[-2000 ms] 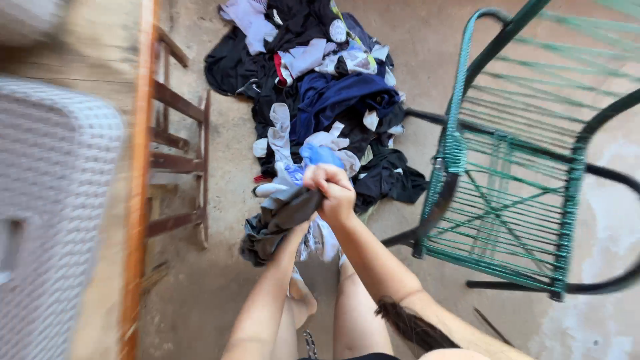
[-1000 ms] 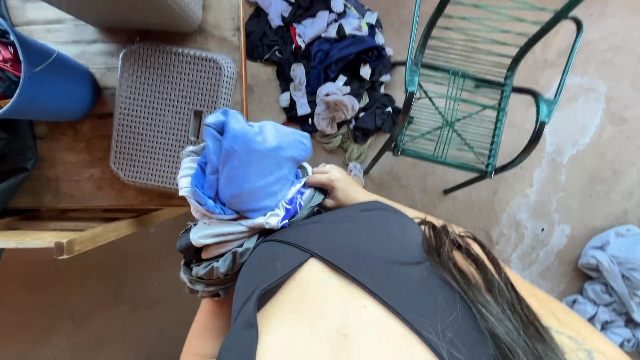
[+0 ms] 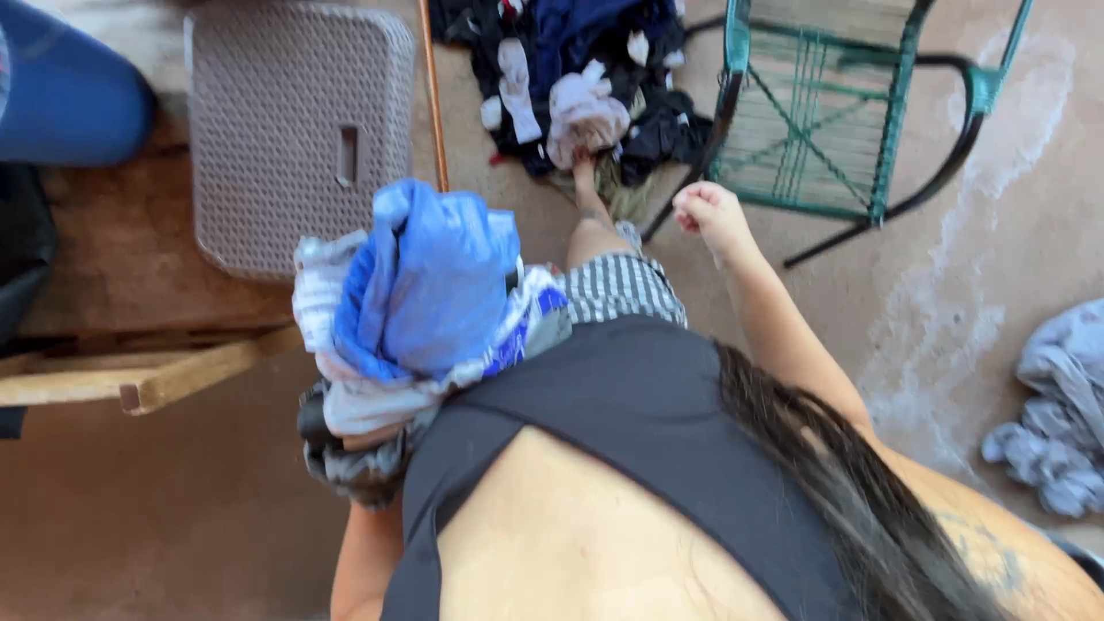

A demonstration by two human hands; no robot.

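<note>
A bundle of clothes with a blue garment on top rests against my body at the left, held by my left arm; white, grey and dark pieces lie under the blue one. My left hand is hidden beneath or behind the bundle. Beside the green chair, my right hand hangs out to the right with its fingers curled and no cloth visible in it. On the floor ahead lies a pile of dark clothes with socks and a pale pinkish cloth on it.
A green corded chair with a black metal frame stands at the right. Grey clothes lie on the floor at far right. On the left are a grey woven-pattern plastic lid, a blue bin and a wooden frame.
The clothes bundle has come up from near the floor pile to my body. My right hand has let go of it and moved right. The view has shifted a lot.
</note>
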